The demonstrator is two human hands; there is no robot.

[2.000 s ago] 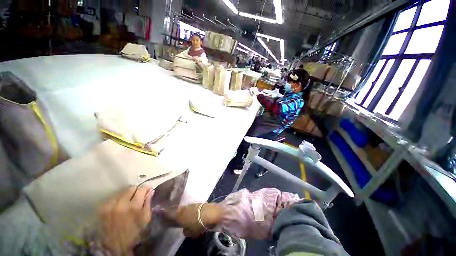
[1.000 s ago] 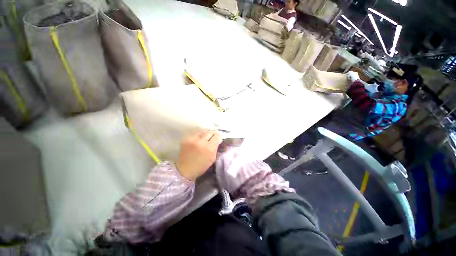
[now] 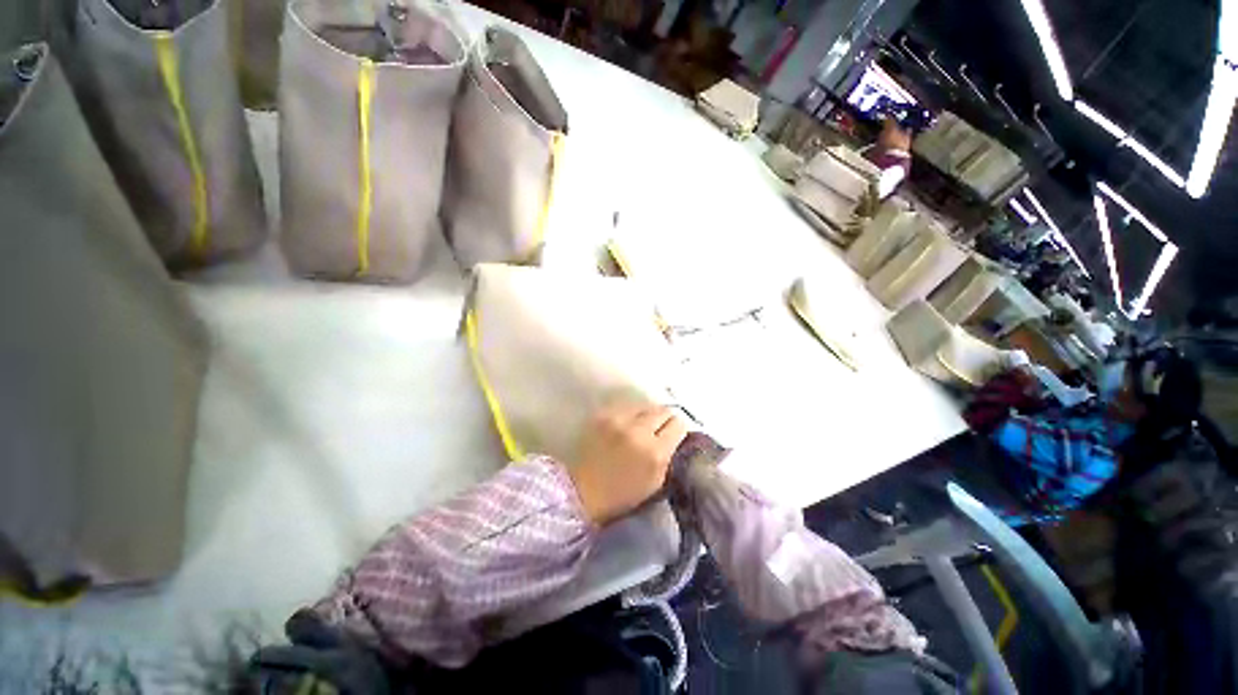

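A grey-beige bag [image 3: 550, 340] lies on its side on the white table, with a yellow strip down its left side. My left hand [image 3: 631, 459] presses on it near its mouth, with fingers curled on the shell. My right sleeve [image 3: 781, 543] is pink checked. It reaches to the dark bag mouth [image 3: 699, 445], and my right hand is hidden inside, so its grip and anything it holds cannot be seen. A white cord [image 3: 672, 618] hangs at the table edge below.
Standing bags [image 3: 364, 163] with yellow strips are at the back left. A large bag [image 3: 95, 367] fills the left edge. Flat pieces [image 3: 821, 323] lie beyond the worked bag. A pale blue curved bar [image 3: 1018, 577] and a person in blue plaid [image 3: 1059, 455] are at the right.
The view has swung left and the bag appears farther right. Compared with two seconds ago, my left hand is now farther onto the shell. My right hand stays in the mouth.
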